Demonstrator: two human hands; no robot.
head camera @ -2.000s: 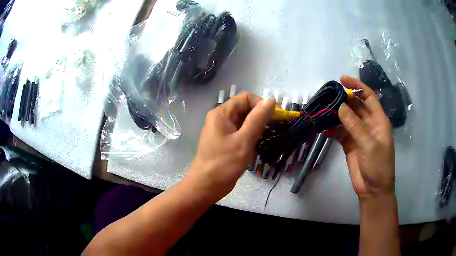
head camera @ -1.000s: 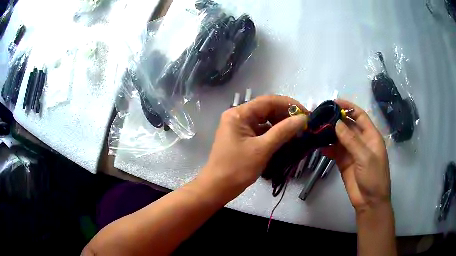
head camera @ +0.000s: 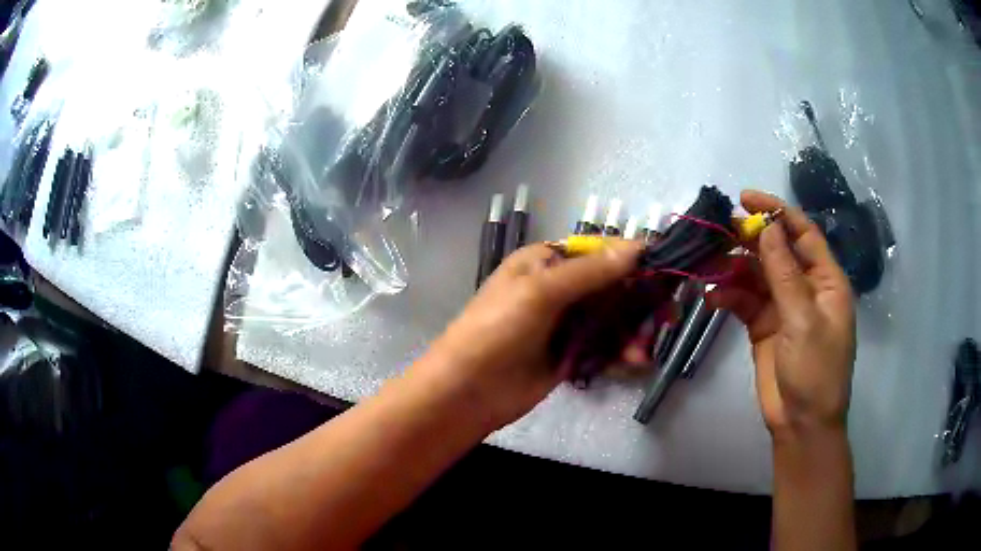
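Note:
A black coiled RCA video cable [head camera: 680, 250] with a thin red wire is held up between both hands. My left hand [head camera: 527, 312] grips the coil at its left side; a yellow RCA plug [head camera: 586, 245] sticks out by its thumb. My right hand [head camera: 794, 301] holds the other yellow plug [head camera: 755, 225] between thumb and fingers at the coil's right end. The coil's lower part is blurred and partly hidden by my left hand. Behind and below it lie dark tubes [head camera: 493, 239] with white tips in a row, partly covered by the hands and coil.
A large clear poly bag [head camera: 371, 172] with black cables [head camera: 473, 102] lies at the upper left. A bagged black cable [head camera: 844, 221] lies at the right, another black bundle [head camera: 960, 404] at the far right edge. More dark tubes [head camera: 68, 196] lie on the left-hand table [head camera: 129, 269].
The coil has been turned in the hands; its yellow plugs now point outward left and right. My left hand has shifted, showing more of the dark tubes behind it.

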